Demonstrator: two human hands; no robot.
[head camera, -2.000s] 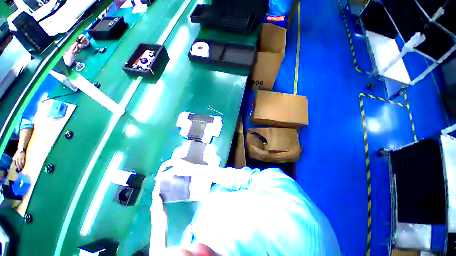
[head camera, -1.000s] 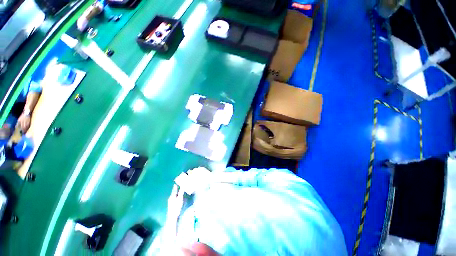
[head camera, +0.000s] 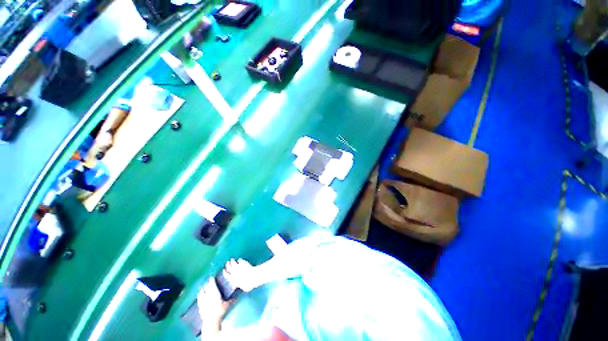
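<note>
My left hand (head camera: 212, 305) and my right hand (head camera: 239, 273) are close together at the lower centre, with a small dark piece (head camera: 226, 286) between them; overexposure and my sleeves hide its details. A white card flap (head camera: 276, 244) shows beside my right sleeve. Two stacks of carton blanks (head camera: 323, 162), the nearer one (head camera: 308, 196) partly shiny, lie side by side on the green bench. Two small black boxes with raised white flaps stand to the left, one farther (head camera: 215, 228) and one nearer (head camera: 160, 296).
A black parts bin (head camera: 288, 69) and a long black tray (head camera: 393, 72) with a white ring (head camera: 347, 55) stand farther along the bench. Brown cartons (head camera: 441, 162) stand beside its right edge. Another person's hand (head camera: 102, 142) is across the bench.
The view has turned, shifting the bench right. My hands have moved left and nearer the black boxes. The blank opened between them earlier is no longer there; a dark piece is.
</note>
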